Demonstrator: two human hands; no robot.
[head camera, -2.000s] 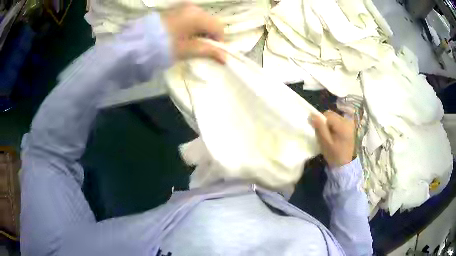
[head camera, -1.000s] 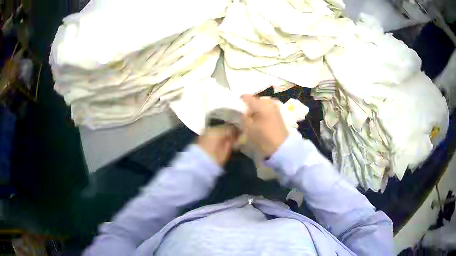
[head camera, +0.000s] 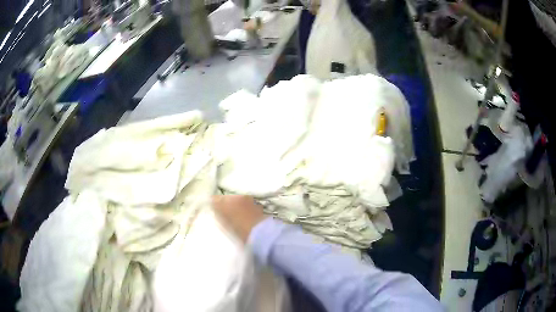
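My right hand (head camera: 238, 213) reaches in from the lower right in a lilac sleeve. Its fingers are closed on the upper edge of a white garment piece (head camera: 201, 262), blurred and hanging at the lower middle. Left of it lies a loosely overlapped pile of cream pieces (head camera: 134, 161). Behind and right of the hand is a heap of white pieces (head camera: 305, 128) with ruffled layered edges below and a small yellow item (head camera: 381, 123) on its right side. My left hand is not in view.
A pale work table (head camera: 189, 91) stands behind the heap. A white piece with a dark patch (head camera: 341, 36) is at the top. A long machine bench (head camera: 457, 201) with dark parts and thread cones runs down the right. Other benches stand at left.
The view has swung right and up towards the heap and benches. The hands were together on a white piece; now only my right hand shows, over the pile, and my left hand is gone from view.
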